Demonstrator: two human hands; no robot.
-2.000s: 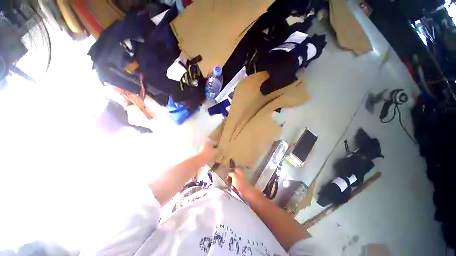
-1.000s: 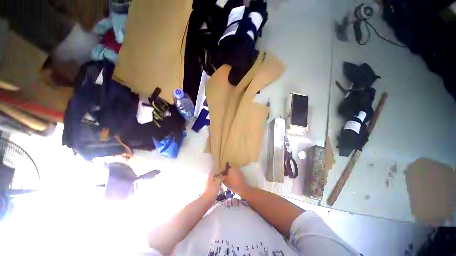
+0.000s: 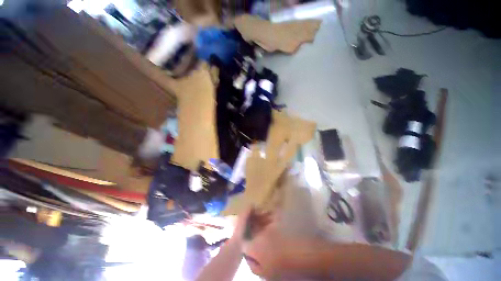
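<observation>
The picture is blurred. A stack of tan card patterns (image 3: 269,170) stretches up from my hands at lower centre. My left hand (image 3: 239,229) is at the stack's near end and seems to grip it; its fingers are smeared. My right hand (image 3: 268,239) is close beside it, with its forearm crossing from the lower right. A small dark piece, perhaps a tie (image 3: 249,224), shows between the hands. Whether my right fingers hold it is unclear.
Right of the patterns lie a smartphone (image 3: 331,146), shears (image 3: 340,209) and a speckled block (image 3: 374,211). Farther right are a dark banded bundle (image 3: 412,137) and a long brown stick (image 3: 434,159). Dark cloth bundles (image 3: 258,104) and a tan card sheet (image 3: 195,121) lie beyond.
The view has swung, showing more of the cluttered left side. The patterns' near end and both hands appear lower in the picture. My right forearm now crosses more level.
</observation>
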